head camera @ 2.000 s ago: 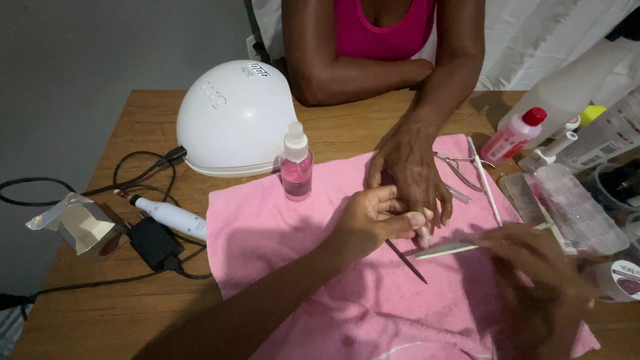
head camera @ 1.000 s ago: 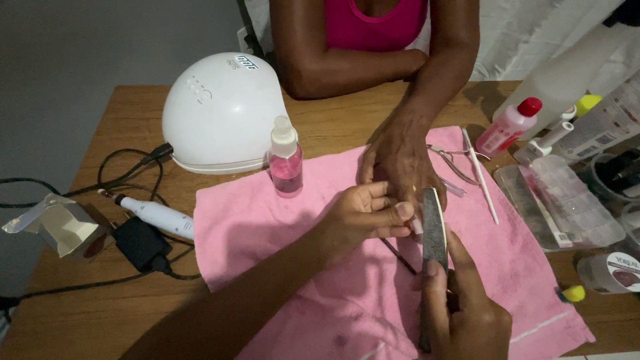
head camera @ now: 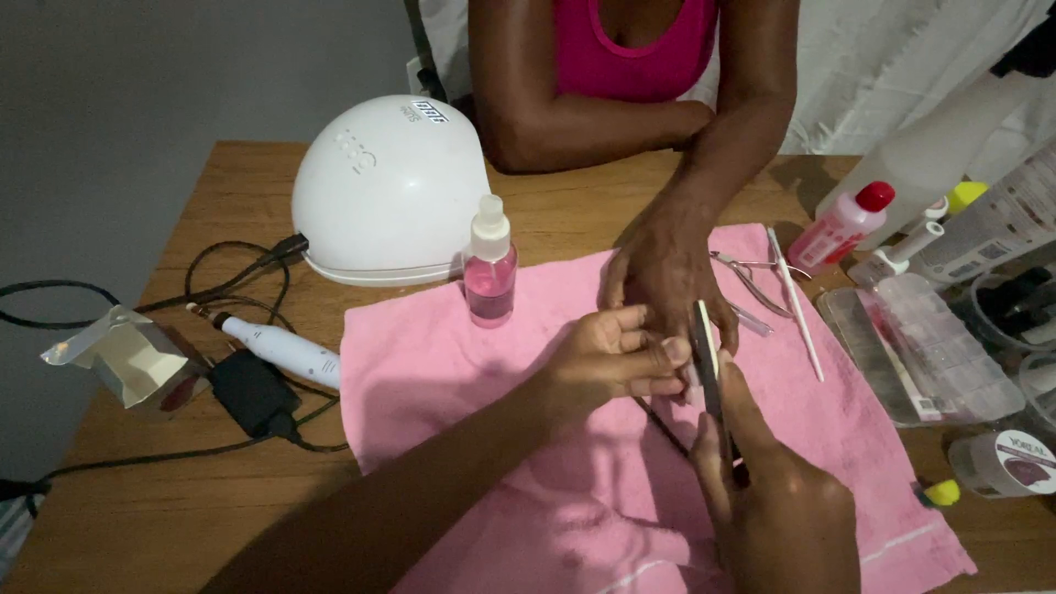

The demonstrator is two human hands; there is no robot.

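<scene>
My left hand point(head camera: 606, 355) grips a finger of the other person's hand point(head camera: 668, 256), which lies palm down on the pink towel point(head camera: 462, 371). Between thumb and fingers, my right hand point(head camera: 775, 487) holds a nail file point(head camera: 708, 363) on edge, against or close to the nail of that finger; exact contact is hard to see. A second thin dark file point(head camera: 662, 426) lies on the towel, partly under the hands. Beyond the fingers rest cuticle nippers point(head camera: 752, 280) and a thin white stick point(head camera: 796, 305). A spray bottle with pink liquid point(head camera: 490, 272) stands at the towel's back edge.
A white nail lamp point(head camera: 392, 190) stands at back left. Nearer are an electric nail drill point(head camera: 285, 351), a black power adapter point(head camera: 254, 393), cables and an opened foil-lined box point(head camera: 132, 359). On the right are a red-capped bottle point(head camera: 841, 227), a clear compartment box point(head camera: 949, 346) and a round jar point(head camera: 1002, 464).
Two seconds ago the file lay nearly crosswise; it now points away from me, with its narrow edge showing. My left hand has stayed at the person's finger.
</scene>
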